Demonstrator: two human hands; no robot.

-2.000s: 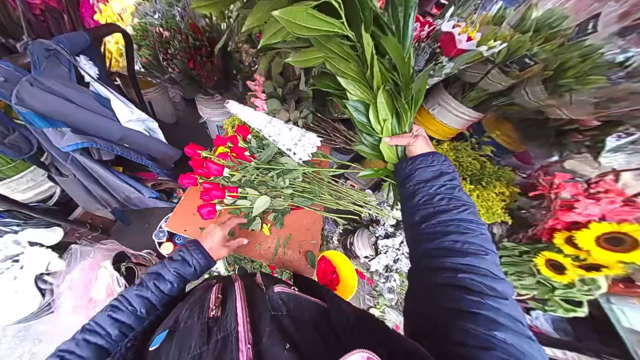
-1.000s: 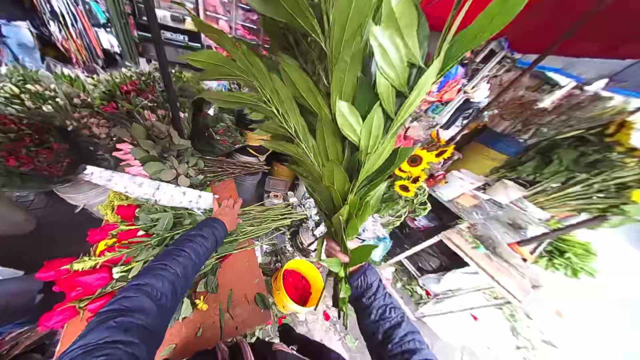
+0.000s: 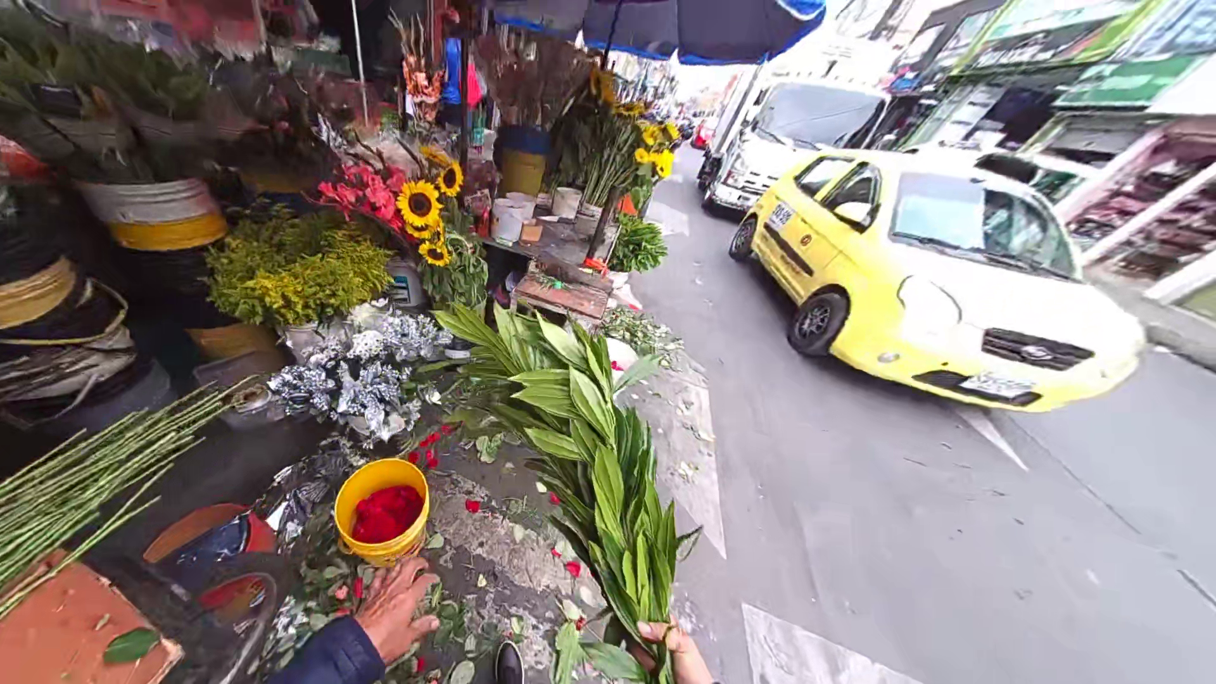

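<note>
My right hand, low in the view, grips the stem end of a long bunch of green leafy foliage, whose leaves stretch up and to the left above the pavement. Fingers spread and nothing in them, my left hand is just below a yellow plastic bucket with red petals inside. At the left edge, cut green flower stems lie over an orange-brown board; their blooms are out of view.
Silvery-white flowers, yellow-green filler foliage and sunflowers stand behind the bucket. A low wooden board is farther back. Petals and leaves litter the ground. A yellow taxi and a white truck are on the road at right.
The view has swung right toward the street. My left hand has come off the stems by the board and is now below the bucket. The foliage, upright before, now lies lower and slanted.
</note>
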